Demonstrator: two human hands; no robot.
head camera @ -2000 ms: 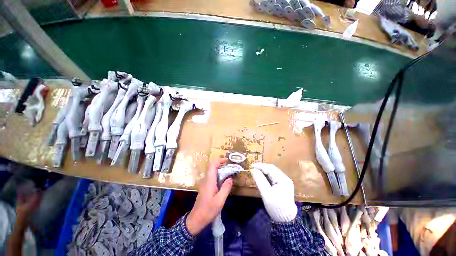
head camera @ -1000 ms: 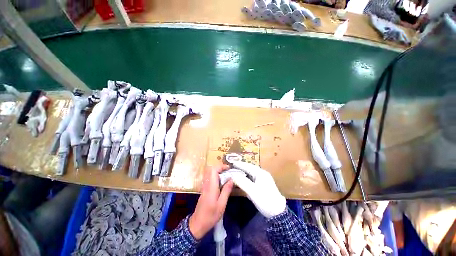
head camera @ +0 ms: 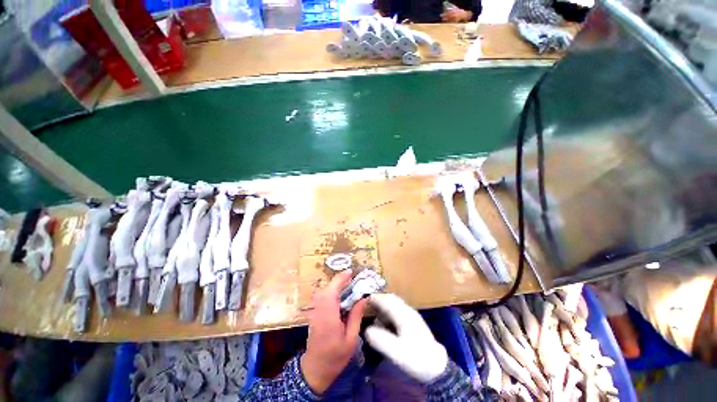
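My bare left hand (head camera: 334, 334) is closed around the wide head of a pale grey handle body (head camera: 363, 289) at the bench's front edge. My gloved right hand (head camera: 402, 336) is just to the right of the head, slightly blurred, fingers bent; whether it holds anything small cannot be told. A white oval ring (head camera: 339, 261) lies on the square brown work pad (head camera: 369, 239), just beyond my left fingertips. Dark brown specks are scattered on the pad.
Rows of handle bodies lie left (head camera: 189, 243) and two right (head camera: 472, 228). Blue bins hold flat plates (head camera: 189, 373) and pale bodies (head camera: 542, 345). Beyond are a green conveyor (head camera: 236, 126), squeeze bottle (head camera: 406, 161), black cable (head camera: 520, 188) and clear-sided box.
The camera view has shifted, showing more beyond the conveyor. My gloved right hand has drawn back from the head towards me, uncovering it. My left hand still holds the body.
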